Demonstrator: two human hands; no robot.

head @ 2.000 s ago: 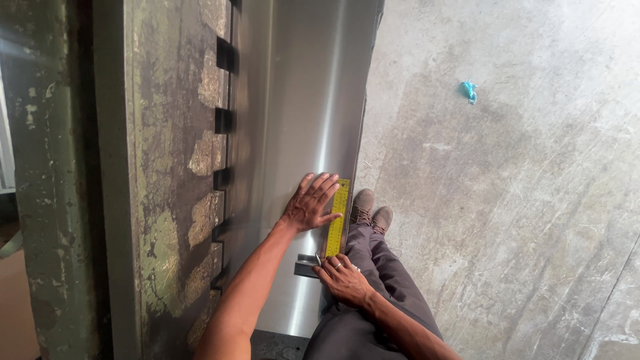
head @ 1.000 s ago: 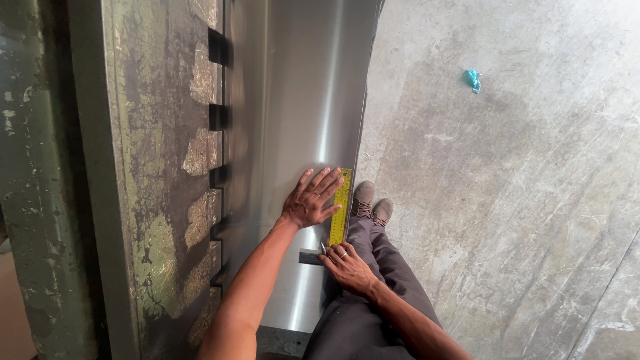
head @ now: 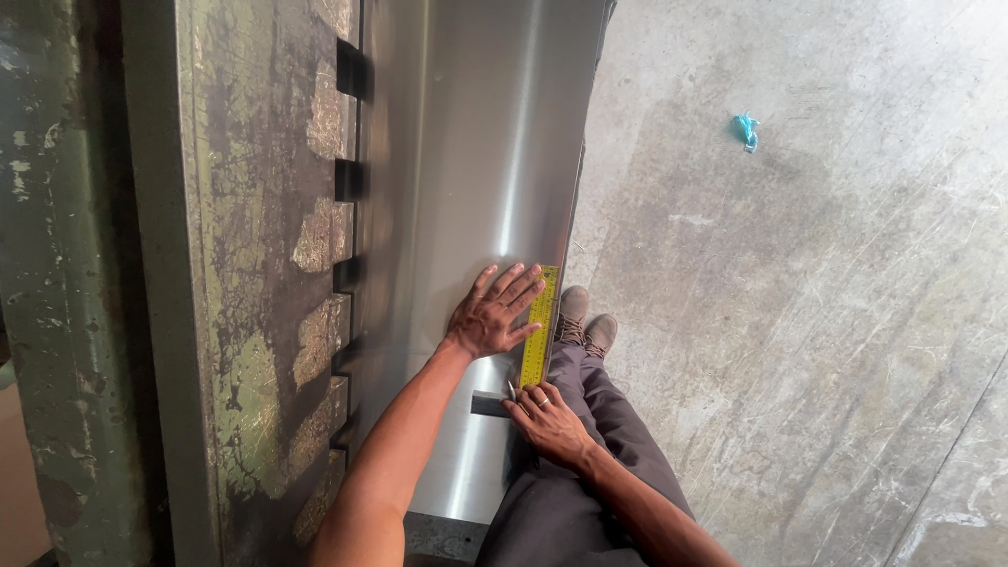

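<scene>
A yellow ruler blade point(head: 540, 327) lies lengthwise along the right edge of a shiny sheet of metal point(head: 465, 181). Beside its near end, a dark bar point(head: 487, 403) sits crosswise on the sheet; it looks like the stock of a square, but the join is hidden. My left hand point(head: 490, 315) rests flat on the sheet with fingers spread, the thumb and some fingertips on the yellow blade. At the near end is my right hand point(head: 551, 421), a ring on one finger, bent around a slim pointed marking tool point(head: 512, 390) and touching the blade and bar.
Left of the sheet stands a heavy green machine point(head: 252, 236) with worn paint and a row of notches along its edge. On the right, a crumpled blue scrap point(head: 746, 131) lies on the concrete floor point(head: 795, 315). My shoes point(head: 573, 313) are close beside the sheet's edge.
</scene>
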